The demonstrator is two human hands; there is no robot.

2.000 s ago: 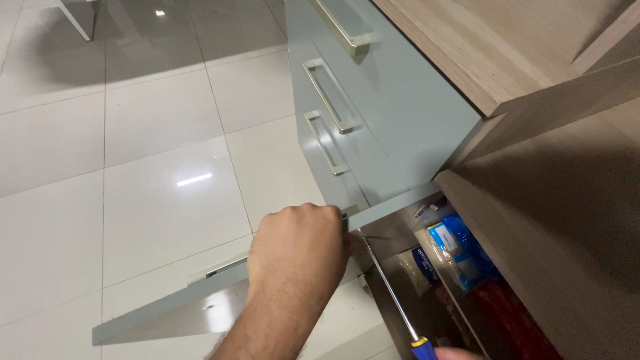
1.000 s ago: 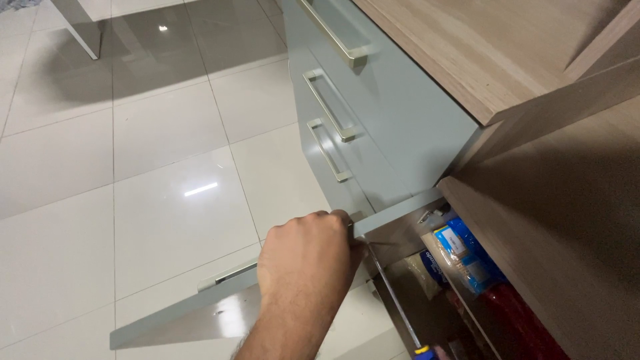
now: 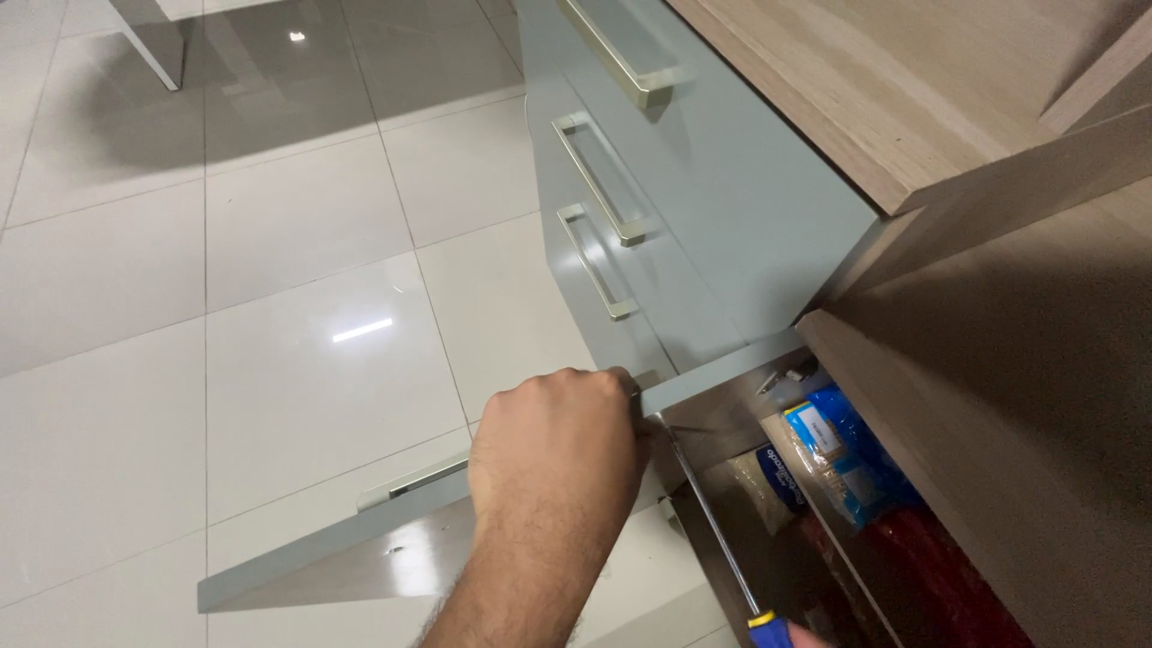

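Note:
My left hand [image 3: 558, 450] is closed around the upper edge of an open drawer's grey-green front panel [image 3: 720, 369], near a metal bar handle. Only a fingertip of my right hand [image 3: 805, 635] shows at the bottom edge, on the blue and yellow handle of a long-shafted screwdriver [image 3: 713, 517]. The screwdriver's tip meets the inner side of the panel, just right of my left hand. Within the drawer lie a bag of grain [image 3: 765, 486], a blue and clear food packet [image 3: 823, 441] and something wrapped in red [image 3: 936, 567].
Closed drawers with metal bar handles [image 3: 598, 180] stand beyond the open one, under a wooden top [image 3: 810, 81]. A wooden panel [image 3: 1008, 378] borders the drawer on the right. Another panel [image 3: 315, 540] with a handle juts out at lower left over the tiled floor [image 3: 306, 396].
The screwdriver's handle has shifted slightly between the frames, while its tip stays by the panel. My left hand keeps its hold on the panel.

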